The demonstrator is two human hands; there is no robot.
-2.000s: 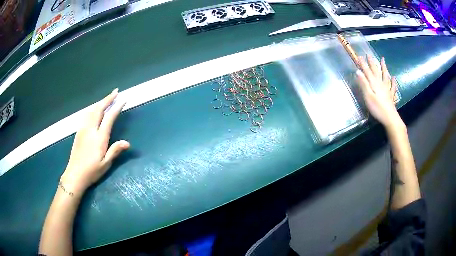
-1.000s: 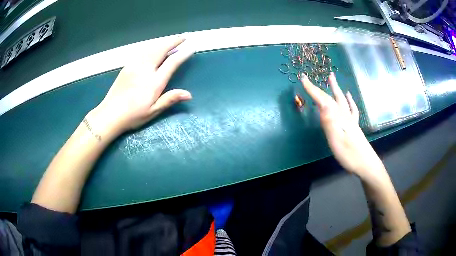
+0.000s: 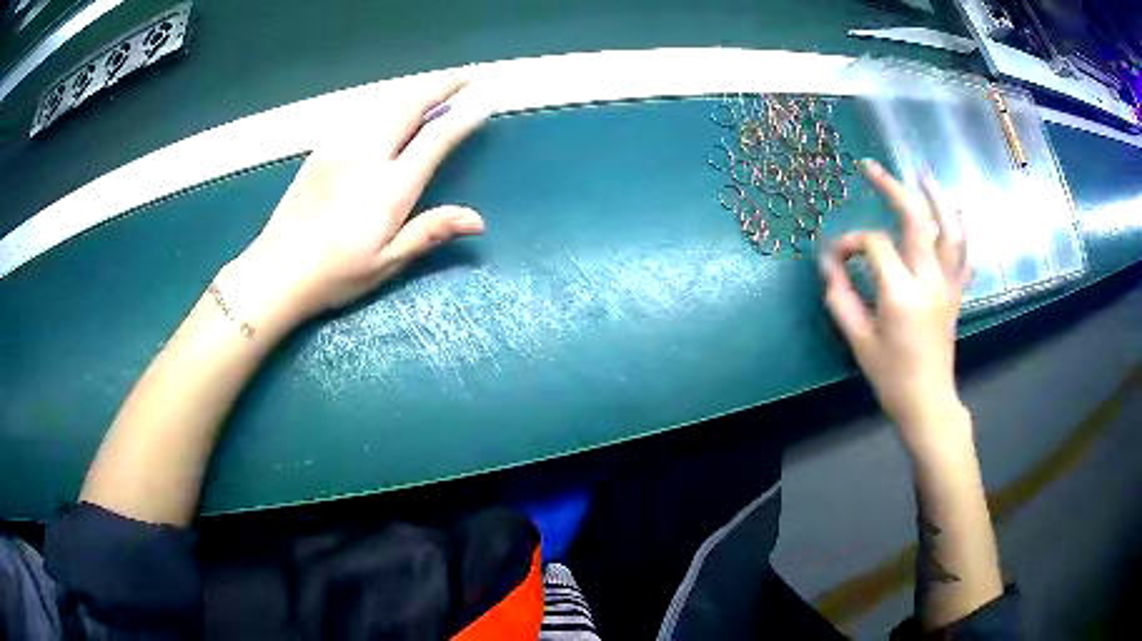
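Observation:
A loose pile of thin copper rings [image 3: 783, 169] lies spread on the green bench, right of centre. My right hand [image 3: 904, 269] is just right of the pile, over the near left part of the clear plastic tray. Its thumb and index finger curl towards each other and the other fingers are spread; blur hides whether anything is between the tips. My left hand [image 3: 363, 200] rests open and empty at the left, fingertips on the white strip. A copper-coloured bundle [image 3: 1007, 125] lies on the clear plastic tray [image 3: 1021, 238].
A four-port metal housing [image 3: 113, 65] lies at the far upper left, beyond the white strip [image 3: 651, 78]. Metal equipment [image 3: 1052, 56] stands at the upper right. The green bench's near edge curves across below the hands, with dark clothing below it.
The view has shifted right since the earliest frame. My right hand has moved off the tray to the pile, then slightly right, its thumb and index finger curling. The rings are more spread out.

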